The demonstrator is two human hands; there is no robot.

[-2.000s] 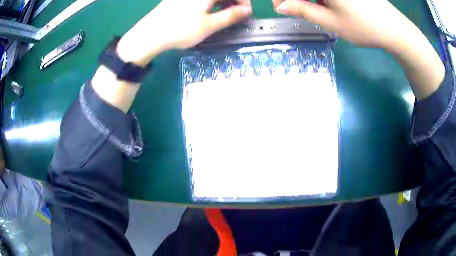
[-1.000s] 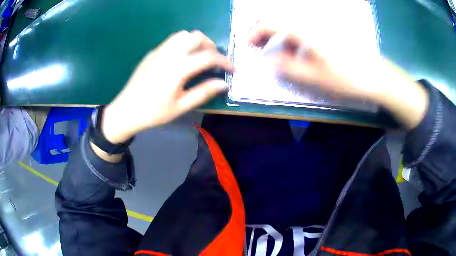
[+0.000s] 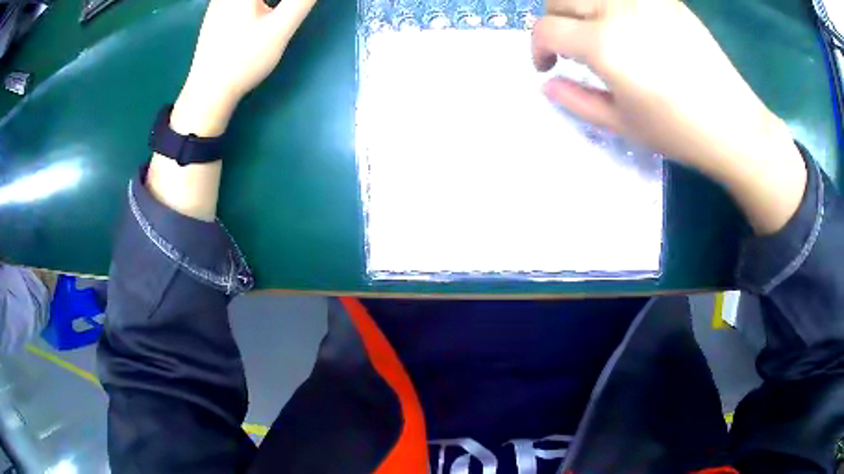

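Note:
The clear blister tray (image 3: 398, 17) lies on the green bench in front of me, its top cut off by the picture's upper edge. A bright white sheet (image 3: 509, 157) covers most of it, with a row of round pockets showing above. My right hand (image 3: 615, 69) is over the tray's upper right, thumb and fingers bent with a gap between them; whether it holds something small I cannot tell. My left hand (image 3: 250, 37) is left of the tray at the top edge, its fingers partly cut off. A small dark spot shows by its fingers.
The green bench (image 3: 287, 204) curves around the tray. A small metallic part (image 3: 17, 82) lies at the far left. The end of a bar (image 3: 95, 7) shows at the top left. White papers with a blue edge are at the top right. A blue stool (image 3: 74, 313) and a person's sleeve (image 3: 20, 301) are at lower left.
The view has shifted, so the tray sits lower and further left. My left hand has moved up and away from the tray's edge. My right hand has moved towards the tray's upper right.

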